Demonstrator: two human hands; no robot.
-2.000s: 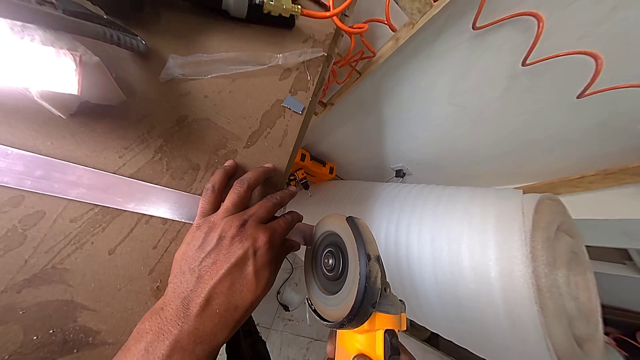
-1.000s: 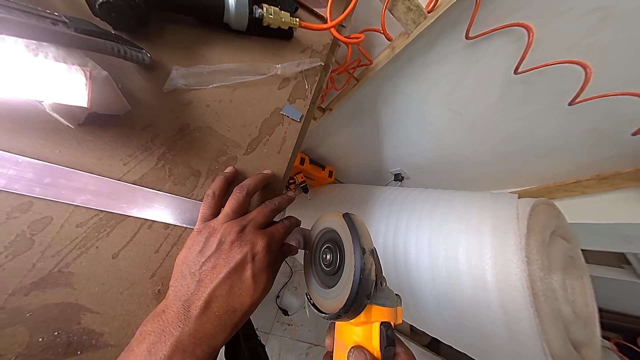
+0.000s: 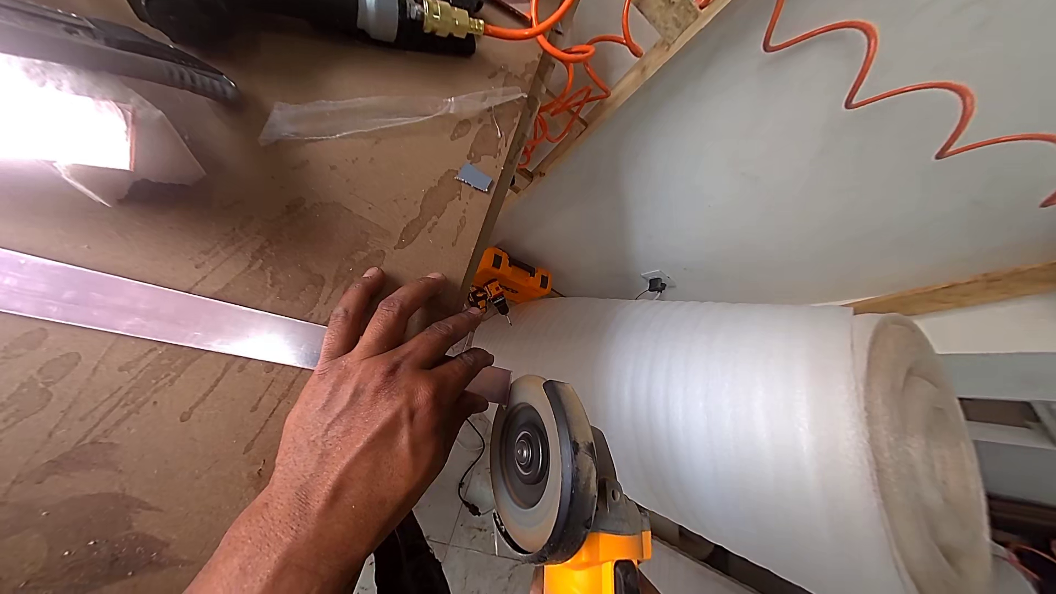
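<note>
My left hand (image 3: 375, 408) presses down on a flat metal strip (image 3: 165, 313) at the edge of the workbench, its fingers over the strip. A short end of the strip sticks out past the hand and the bench edge. Right beside that end stands the disc of a yellow angle grinder (image 3: 598, 553), with a dark guard along its right side; whether disc and strip touch I cannot tell. My right hand (image 3: 649, 587) holds the grinder's body at the bottom edge of the view, mostly hidden behind it.
A large roll of white foam sheet (image 3: 701, 396) lies beyond the grinder. On the bench (image 3: 231, 421) are a clear plastic film (image 3: 363, 118), a small grey scrap (image 3: 473, 176) and an air tool (image 3: 371, 21) with an orange hose. An orange case (image 3: 513, 275) and a drill (image 3: 492, 297) sit below the bench edge.
</note>
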